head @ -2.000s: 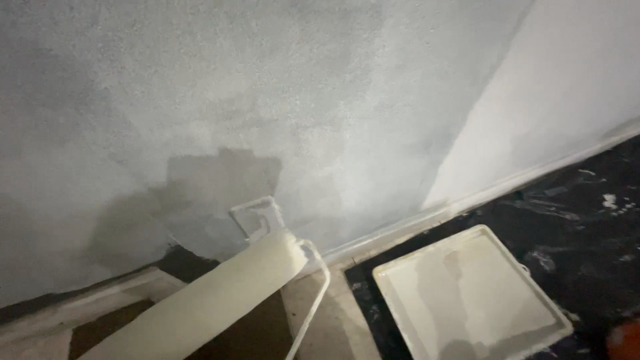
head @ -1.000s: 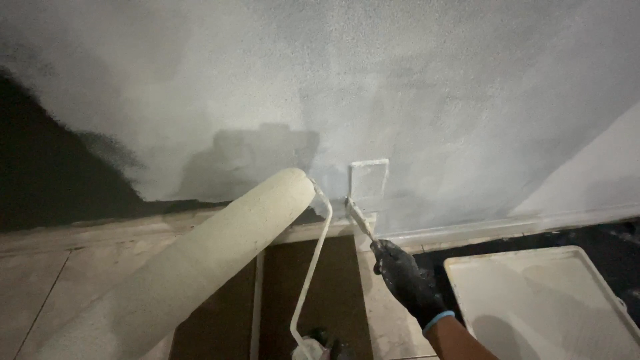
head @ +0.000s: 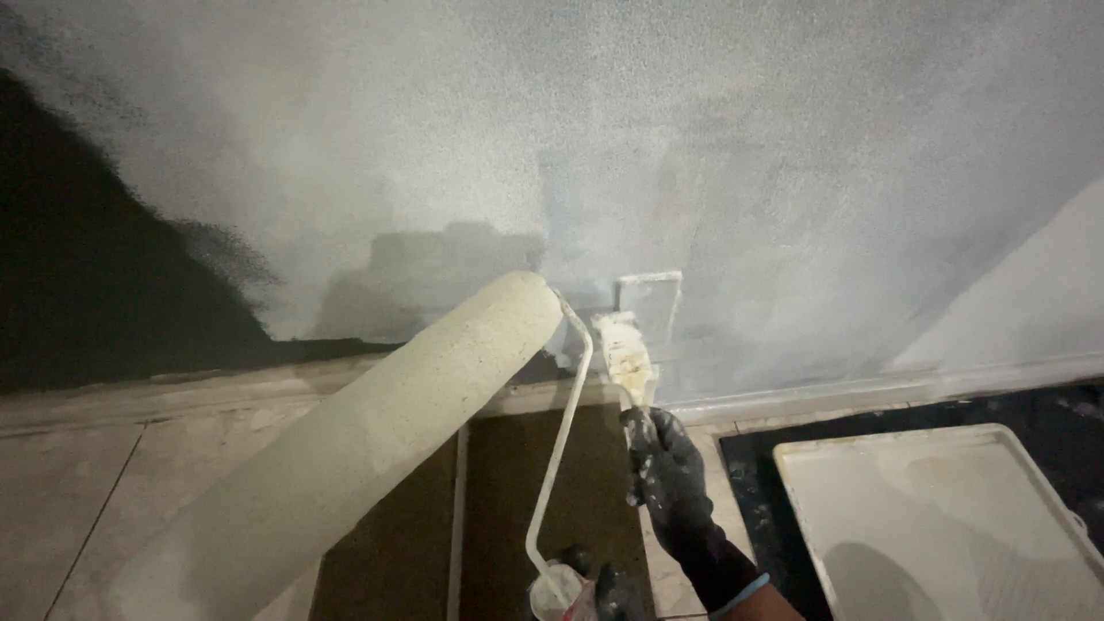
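My right hand point(head: 673, 470), in a black glove specked with paint, grips a paint-covered brush point(head: 628, 354). Its bristles point up at the wall point(head: 776, 198), beside the lower left of a white-edged wall plate point(head: 651, 306). At the bottom centre my left hand point(head: 604, 591), also black-gloved and partly out of view, holds the handle of a paint roller. The long cream roller cover point(head: 379, 431) slants from lower left up to the centre, and its wire frame point(head: 565, 431) bends down to that hand. Grey paint covers much of the wall.
A paint tray point(head: 940, 509) with light paint lies on a black sheet point(head: 755, 509) at lower right. A skirting board point(head: 880, 385) runs along the wall's foot. Dark brown panels point(head: 552, 483) lie on the tiled floor point(head: 78, 492). The wall's left part point(head: 78, 250) is dark.
Two seconds ago no hand showed; a second ago my right hand was there with the brush. The brush has since shifted a little beside the plate. The view has swung left since the first frame.
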